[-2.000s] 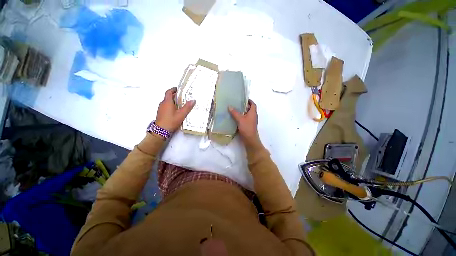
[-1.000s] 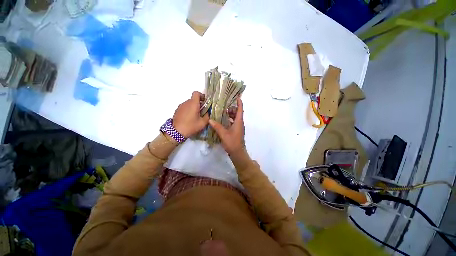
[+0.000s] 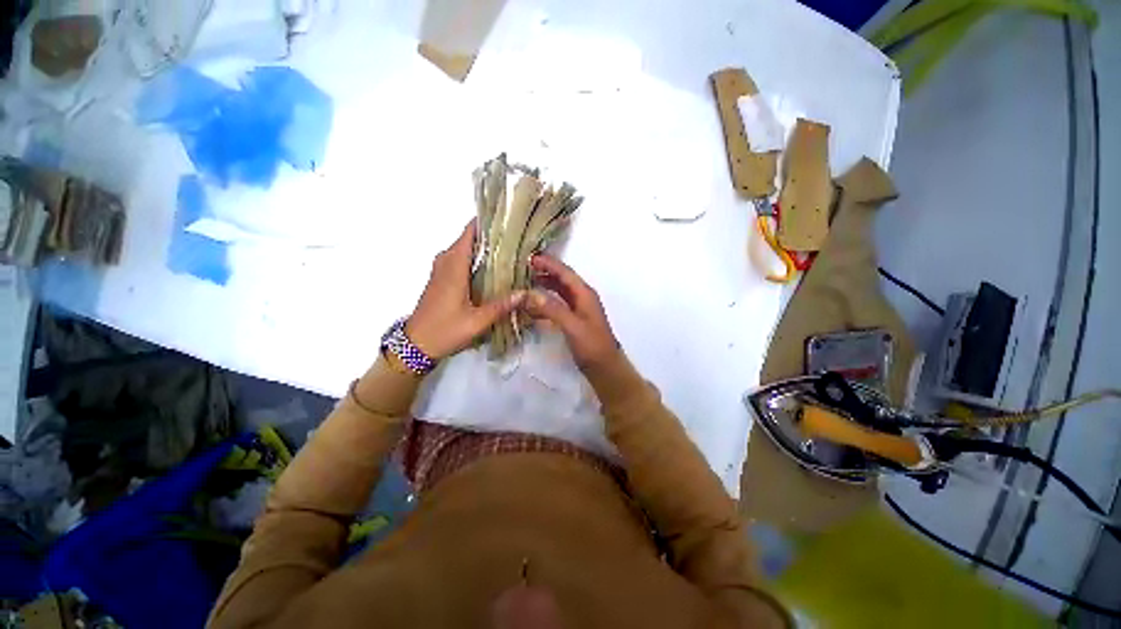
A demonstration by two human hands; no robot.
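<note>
A bundle of khaki cut pieces (image 3: 510,227) with pale layers stands on its edge near the table's front, its layers fanned like pages at the far end. My left hand (image 3: 457,301) is closed around its left side, with the thumb across the near part. My right hand (image 3: 573,307) is at its right side, fingers bent against the layers. The undersides of the fingers are hidden. A white sheet (image 3: 523,399) lies under the near end and hangs over the table edge.
The iron (image 3: 848,430) lies at the right on a khaki offcut (image 3: 787,473), by a metal plate (image 3: 848,353). Tan templates (image 3: 805,184) partly cover orange-handled scissors (image 3: 774,252). Blue scraps (image 3: 264,123) lie upper left, cut stacks (image 3: 89,221) far left, and a khaki piece (image 3: 450,59) at the back.
The two side-by-side stacks, earlier lying flat, are now together on edge and fanned. Since the last earlier frame, my left thumb has moved across the near part and the view has shifted slightly.
</note>
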